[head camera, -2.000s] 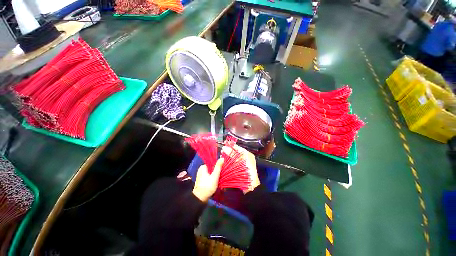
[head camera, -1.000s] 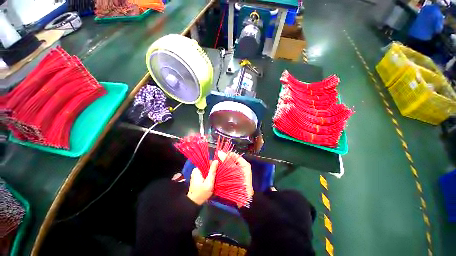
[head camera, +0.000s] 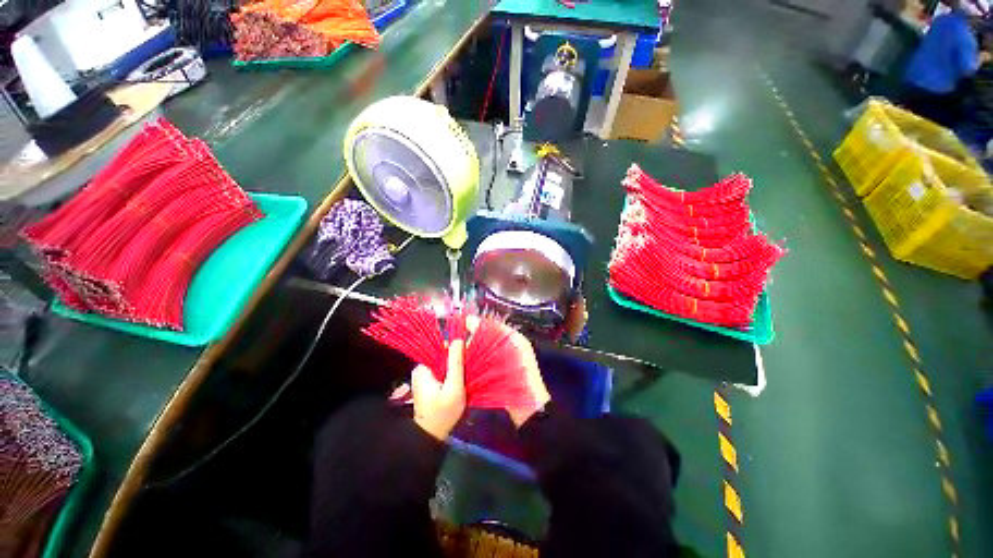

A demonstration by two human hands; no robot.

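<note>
Red lead wires are spread as a fan between my hands, their ends pointing up and away from me. My left hand grips the fan from the left, thumb up over the wires. My right hand holds its right side, partly hidden by the wires. The round silvery disc of the wire-end machine is just beyond the wires; I see no clear contact. A blue bin is below my hands.
Right green tray holds stacked red bundles. Left green tray holds another red stack. Lime-rimmed fan, patterned purple-white clump and grey motor stand ahead. Yellow crates are on the aisle floor; a person in blue is far right.
The wires have opened into a wider, more even fan, spreading further left. My hands are closer together under it. The camera view has shifted slightly.
</note>
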